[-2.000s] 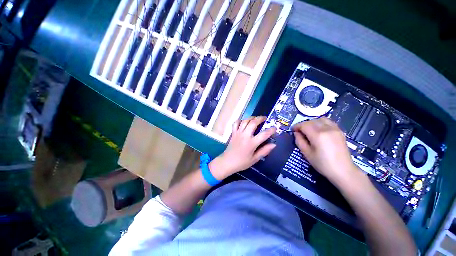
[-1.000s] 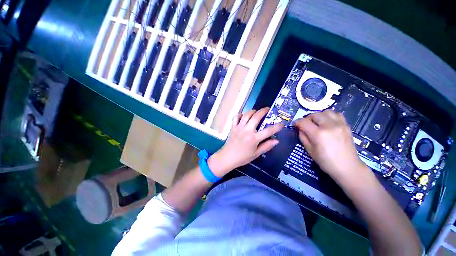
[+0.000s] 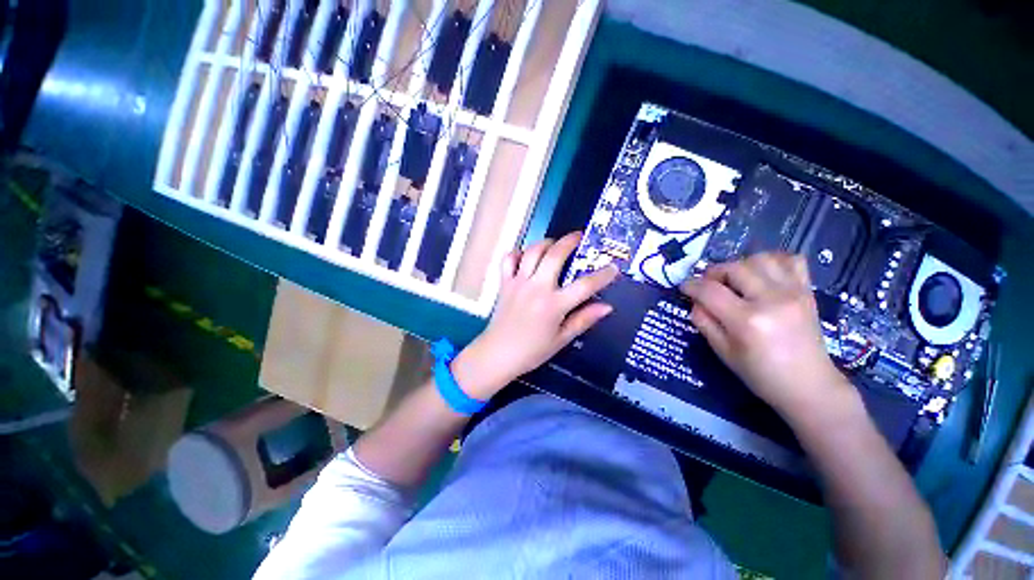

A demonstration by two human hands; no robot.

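An open laptop base (image 3: 782, 272) lies on the bench, with a round fan (image 3: 677, 184) at its upper left and another fan (image 3: 940, 298) at its right. A thin black cable (image 3: 669, 256) loops over the silver area below the left fan. My right hand (image 3: 762, 320) is at the upper edge of the black battery (image 3: 652, 340), thumb and finger together near the cable; whether they pinch it is unclear. My left hand (image 3: 542, 310), with a blue wrist band, rests at the laptop's left edge, fingers apart, fingertips on the board.
A white compartment tray (image 3: 482, 215) with narrow black parts and thin wires stands left of the laptop. Silver tweezers (image 3: 984, 402) lie to its right, beside another white tray (image 3: 998, 527). A cardboard box (image 3: 329, 354) and a round-ended brown object (image 3: 227, 474) are below the bench edge.
My right hand has moved slightly right, away from my left fingertips. The looped black cable below the left fan now shows. The whole view has shifted a little.
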